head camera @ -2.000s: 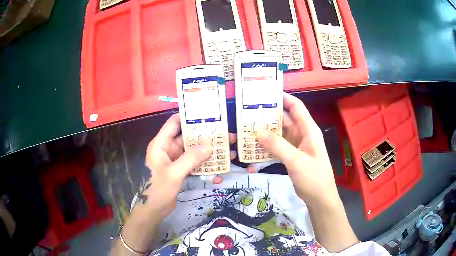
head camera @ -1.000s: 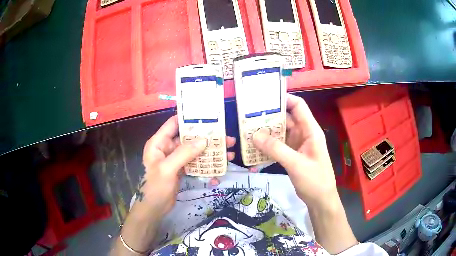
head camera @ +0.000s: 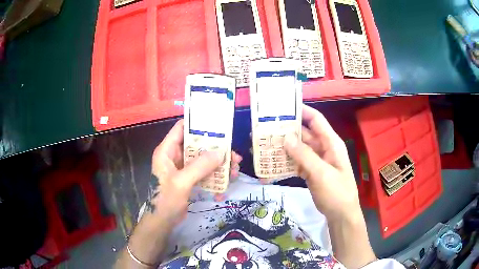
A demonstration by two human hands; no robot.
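Observation:
My left hand [head camera: 176,163] holds a gold keypad phone [head camera: 208,110] upright above my lap, with the thumb on its keys. My right hand [head camera: 318,152] holds a second gold keypad phone [head camera: 276,100] beside it, the thumb at the right of the upper keys. Both screens are lit white with blue bars at top and bottom. A green tab shows at each screen's upper right corner. The fingers behind the phones are mostly hidden. The phones' top ends overlap the front edge of the red phone tray [head camera: 131,116], where three gold phones with black screens lie in slots.
A lower red tray [head camera: 409,202] at the right bears a small stack of gold phones [head camera: 397,171]. A brown box [head camera: 32,16] stands on the green bench [head camera: 44,100] at the left. A red stool [head camera: 79,194] is below. A blurred object [head camera: 463,37] lies at the upper right.
The coloured band on both screens has gone. My right thumb has shifted right on the keypad. The left phone tilts slightly more, and the view has shifted a little.

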